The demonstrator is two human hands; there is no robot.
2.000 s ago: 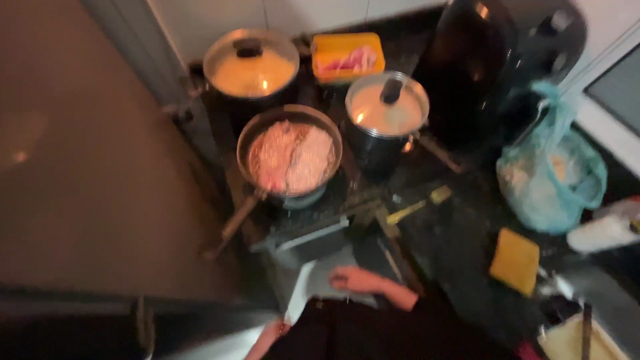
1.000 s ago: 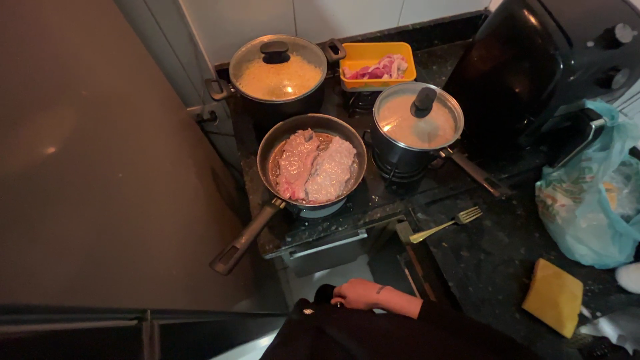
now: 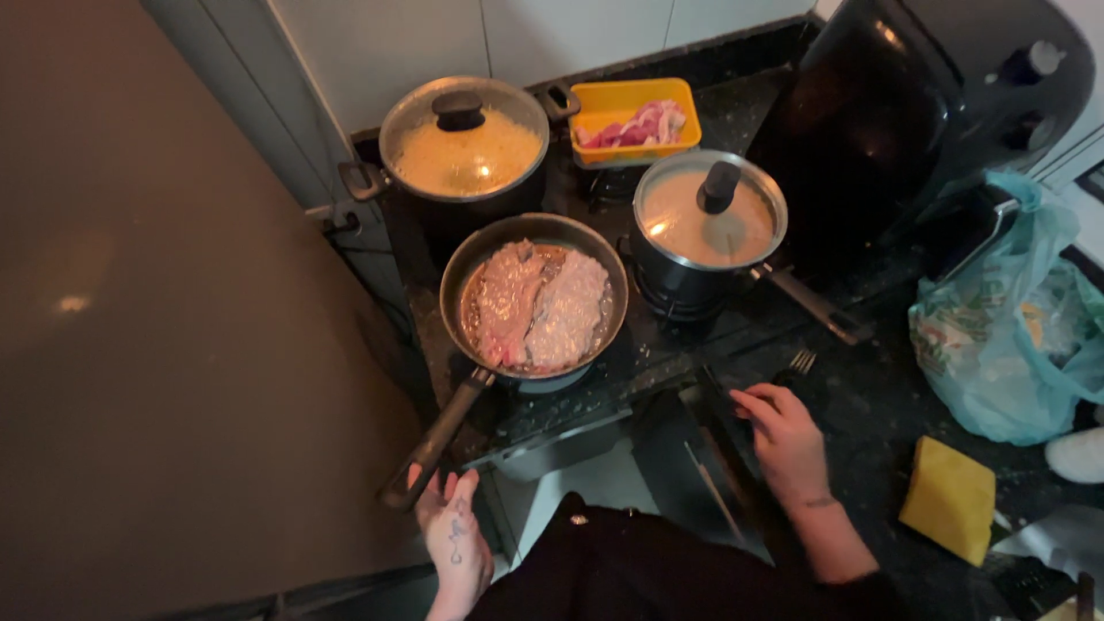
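Two pieces of meat (image 3: 565, 310) lie side by side in a dark frying pan (image 3: 448, 293) on the cooktop. My left hand (image 3: 453, 526) is at the end of the pan's handle (image 3: 442, 431), fingers spread; whether it bears on the handle is unclear. Over the counter edge, my right hand (image 3: 780, 435) has its thumb and fingertips close together beside a fork (image 3: 803, 360), whose tines show while its handle is hidden or in shadow. Whether that hand touches the fork cannot be told.
Behind the pan stand a lidded pot (image 3: 466, 164), a lidded saucepan (image 3: 707, 216) and a yellow tray (image 3: 634, 153) with raw meat. To the right are a black appliance (image 3: 871, 129), a blue-green plastic bag (image 3: 992, 362) and a yellow sponge or cloth (image 3: 949, 500).
My left hand has come into view at the pan handle. My right hand has moved from in front of my body to the right, close to the fork.
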